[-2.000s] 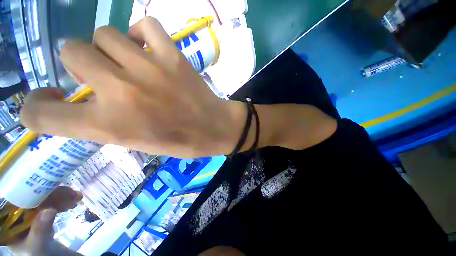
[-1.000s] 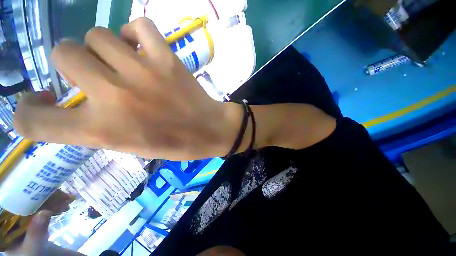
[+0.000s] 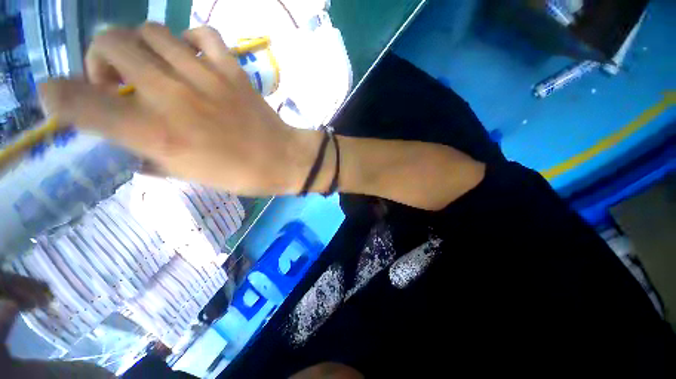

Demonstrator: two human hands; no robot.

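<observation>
My right hand [image 3: 185, 111], back to the camera and with a dark band at the wrist, is closed over the yellow-framed caulking gun [image 3: 252, 46]. Its white cartridge [image 3: 263, 72] with blue lettering shows on both sides of the hand, blurred at the left. The gun slants from lower left to upper right; its front end lies over a glaring white housing [image 3: 326, 74]. A thin dark red wire [image 3: 285, 10] curves on the housing. My left hand [image 3: 18, 307] is dark, blurred and cut off at the lower left edge; its grip is hidden.
Stacked white housings [image 3: 111, 255] stand at the lower left. The green bench [image 3: 370, 22] ends at a pale edge. Blue stools [image 3: 274, 270] are below it. A tube [image 3: 565, 78] lies on the blue floor near a brown box [image 3: 611, 33], beside a yellow line [image 3: 615, 141].
The view has shifted, so more of the stacked housings shows at the lower left. The gun has tilted slightly and blurs at the left. My right hand still grips it; my left shows less clearly.
</observation>
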